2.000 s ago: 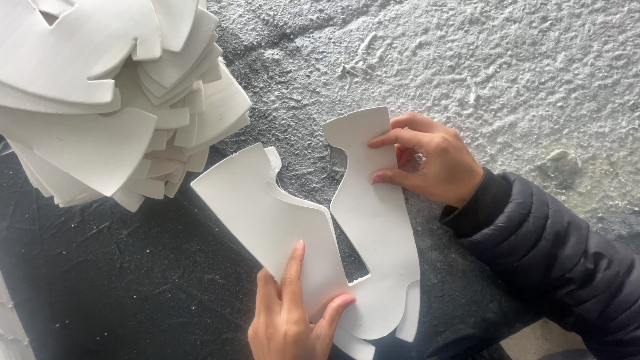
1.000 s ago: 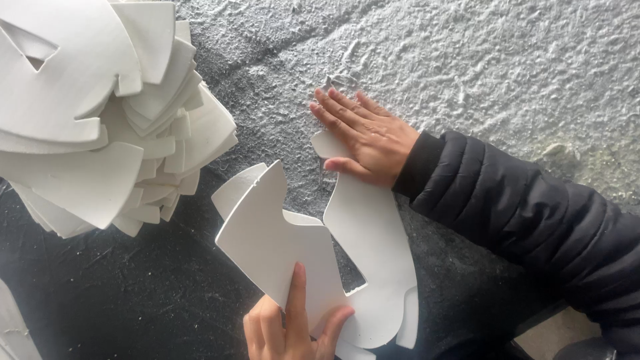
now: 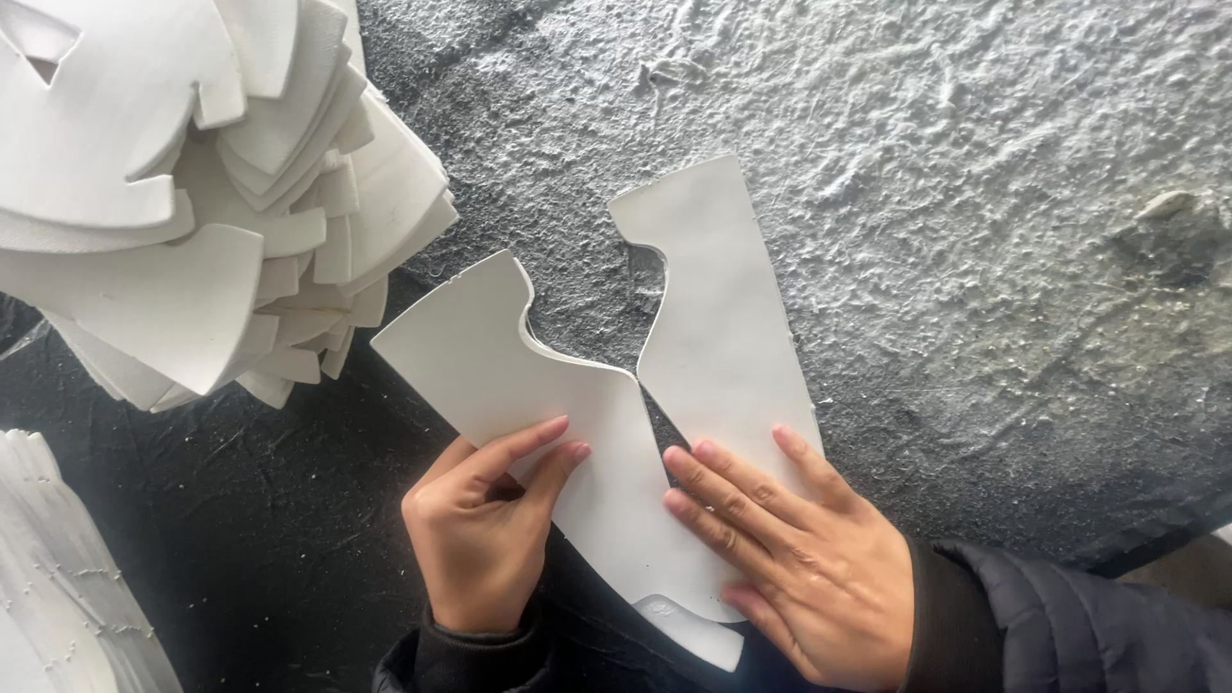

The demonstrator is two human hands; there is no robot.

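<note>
Curved white sheet pieces, joined in a V shape with a wavy inner edge, lie on the dark table in the middle of the head view. A second thin edge shows under the left arm of the V, so at least two layers overlap there. My left hand is at the left arm's outer edge, thumb and forefinger bent close together on the sheet. Flat on the lower right part rests my right hand, fingers spread. A translucent tab pokes out at the bottom.
A tall, uneven stack of similar white cut pieces stands at the upper left. Another white layered stack is at the lower left edge. The table surface is rough and crusted with whitish residue at the upper right.
My right hand has moved from the top of the right arm of the V down to its lower part. The left arm's lifted, fanned layers now lie nearly aligned.
</note>
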